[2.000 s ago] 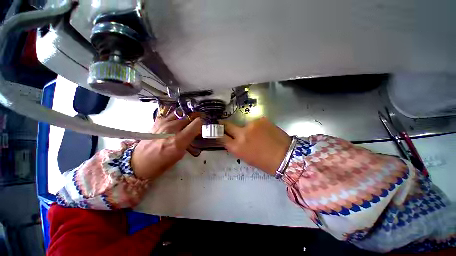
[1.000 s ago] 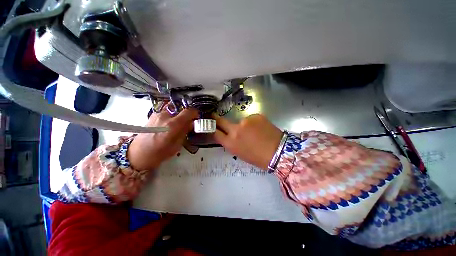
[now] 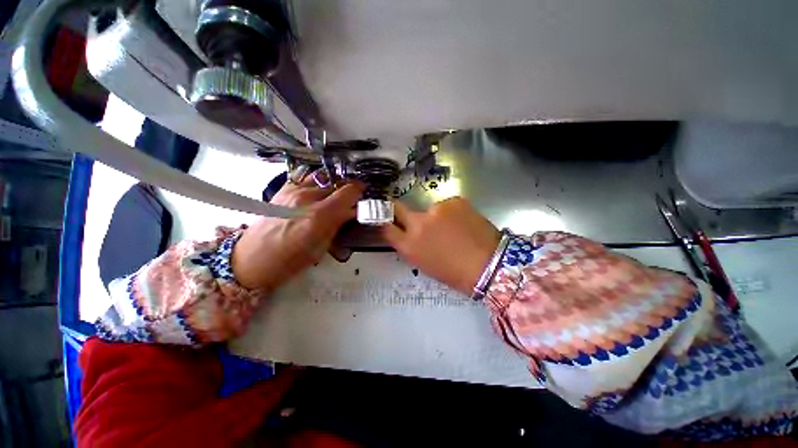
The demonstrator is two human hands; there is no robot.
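Observation:
A dark pouch piece (image 3: 357, 234) shows only as a small edge between and below my fingers, by the needle area of the white sewing machine (image 3: 525, 61). My left hand (image 3: 293, 234) is bent over it from the left, fingertips partly hidden behind the machine parts. My right hand (image 3: 448, 241) is at its right, with fingertips behind the white ribbed tension dial (image 3: 375, 211). Both hands appear to press or pinch the piece. The presser foot and the needle cannot be made out clearly.
A dark flat panel (image 3: 136, 234) lies at left, with another dark piece (image 3: 166, 144) behind it. Red and black snips (image 3: 700, 249) lie right of the bed. A pale curved bar (image 3: 157, 171) crosses above my left hand. A blue bin edge (image 3: 73, 236) is at far left.
The camera view has shifted slightly, so the machine head sits differently in the picture. A dark edge now shows left of my left fingers. Both hands stay at the needle area.

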